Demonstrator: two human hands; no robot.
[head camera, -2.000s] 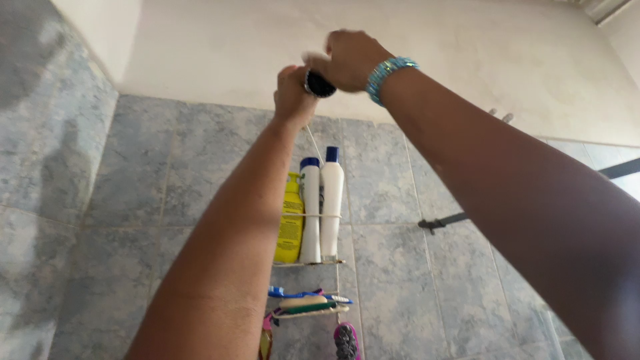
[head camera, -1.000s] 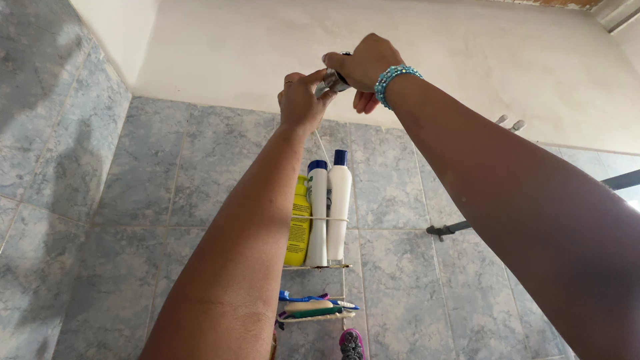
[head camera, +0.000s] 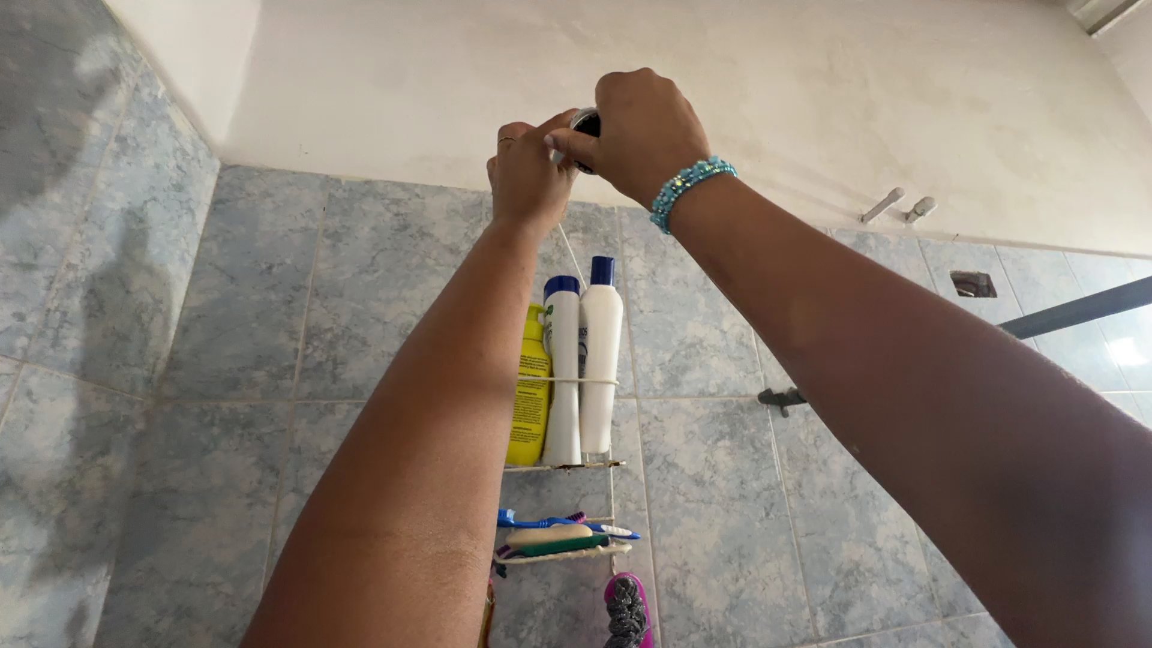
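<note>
Both my hands are raised high against the pale upper wall, close together. My left hand (head camera: 533, 175), with a ring on one finger, grips a small round object (head camera: 585, 124) with a dark face and a silvery rim; what it is I cannot tell. My right hand (head camera: 650, 130), a beaded turquoise bracelet (head camera: 691, 187) at its wrist, is closed over the right side of the same object, its thumb reaching toward my left fingers. Part of the object is hidden by my fingers. Below my hands hangs a wire shower caddy (head camera: 576, 465).
The caddy holds a yellow pump bottle (head camera: 529, 396), two white bottles with blue caps (head camera: 562, 378), toothbrushes (head camera: 549, 522) and a pink brush (head camera: 627, 612). Dark metal bars (head camera: 1080, 308) and two pipe stubs (head camera: 882, 205) are on the right. Blue-grey tiles cover the lower wall.
My right hand has turned around the round object, its fingers now curled out of sight; a second ago some fingers showed below it. Both hands stay together.
</note>
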